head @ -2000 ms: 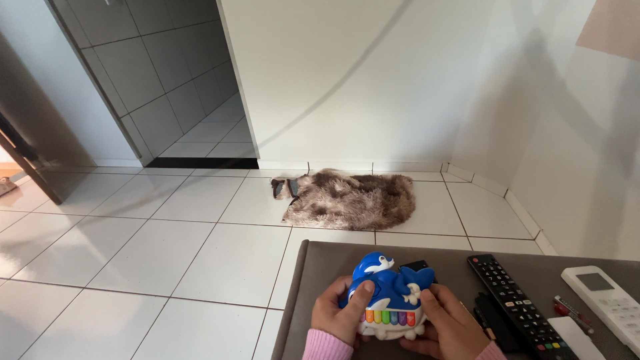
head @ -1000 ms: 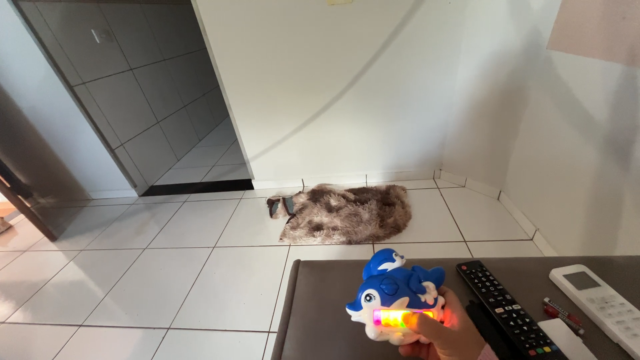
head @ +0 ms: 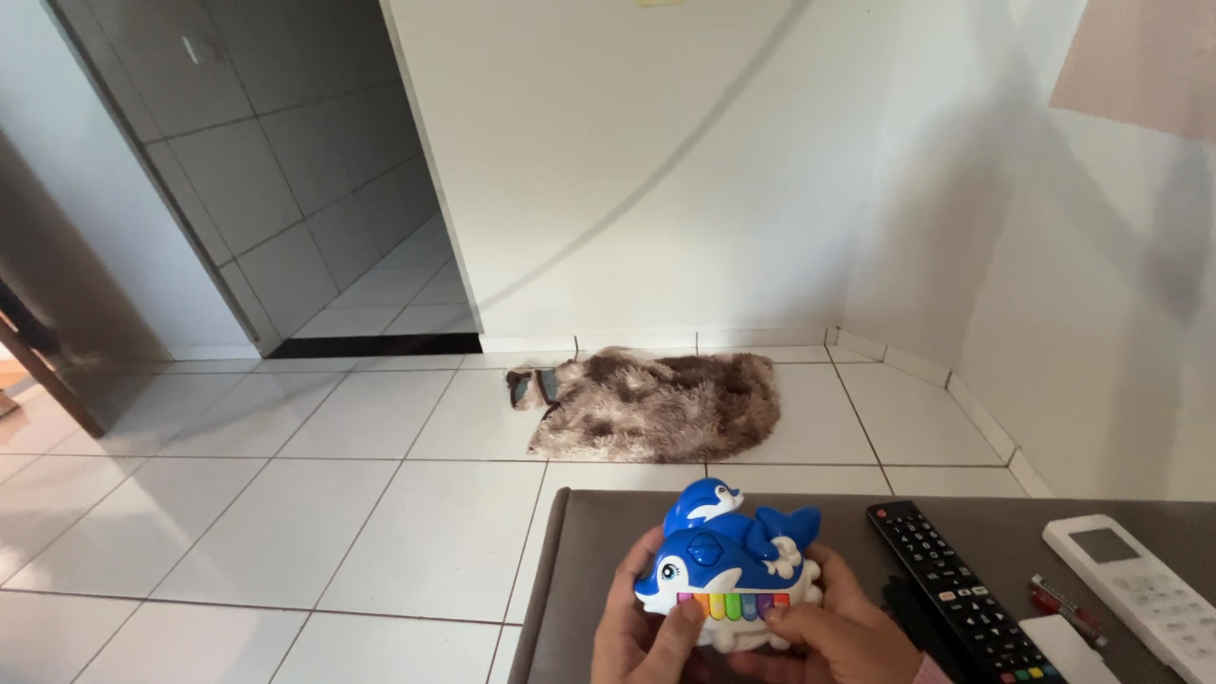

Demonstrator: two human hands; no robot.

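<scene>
A blue and white dolphin-shaped toy piano (head: 731,570) with a row of coloured keys is held between my two hands, low in the view. My left hand (head: 641,617) grips its left side, the thumb at the orange key. On the right side, my right hand (head: 836,617) holds it with the thumb near the red key. The toy is upright, keys facing me, above a brown padded surface (head: 594,570). Its back and some of my fingers are hidden.
Right of my hands lie a black remote control (head: 959,594), a white remote control (head: 1135,589), a small red and clear item (head: 1066,608) and a white piece (head: 1064,646). Beyond, a shaggy brown rug (head: 665,404) lies on the tiled floor by the wall.
One second ago only my right hand showed on the toy and its keys glowed. Now my left hand is on it too, and the glow is gone.
</scene>
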